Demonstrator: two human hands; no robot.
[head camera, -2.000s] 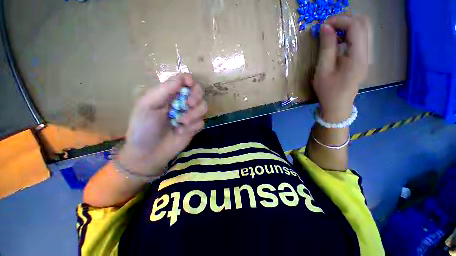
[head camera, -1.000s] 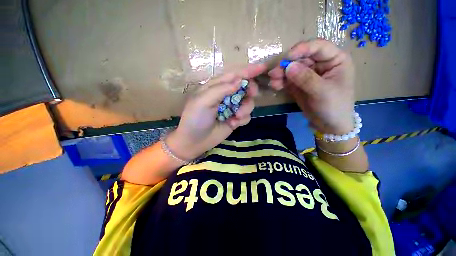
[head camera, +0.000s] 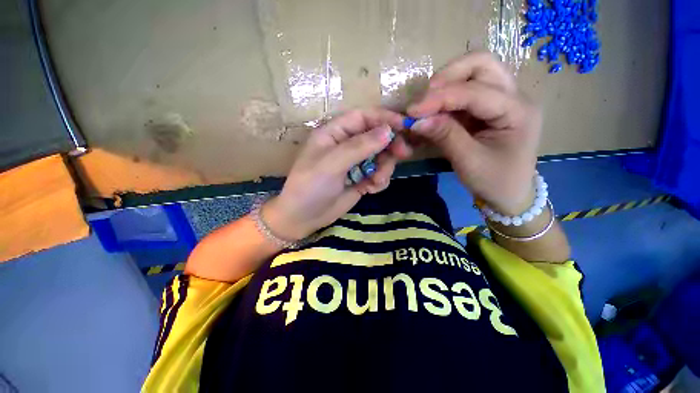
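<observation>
My left hand (head camera: 326, 165) is curled around several small blue-and-white assemblies (head camera: 362, 170), partly hidden by its fingers. Its thumb and index fingertips pinch a small pale piece (head camera: 391, 136). My right hand (head camera: 487, 130) holds a small bright blue insert (head camera: 409, 122) between thumb and index fingertip, close beside the left fingertips. Whether the blue insert touches the pale piece is too small to tell. A loose pile of blue inserts (head camera: 564, 34) lies on the bench at the upper right.
Brown cardboard (head camera: 192, 69) with shiny tape strips covers the bench. An orange sheet (head camera: 38, 207) is at the left edge. A dark curved rim (head camera: 52, 84) runs at far left. Large blue plastic (head camera: 685, 115) stands at far right. Yellow-black tape (head camera: 614, 210) marks the floor.
My right hand has come from the blue pile to my left hand with a blue insert. My left fingers have closed further over the assemblies, with thumb and index now pinching a pale piece.
</observation>
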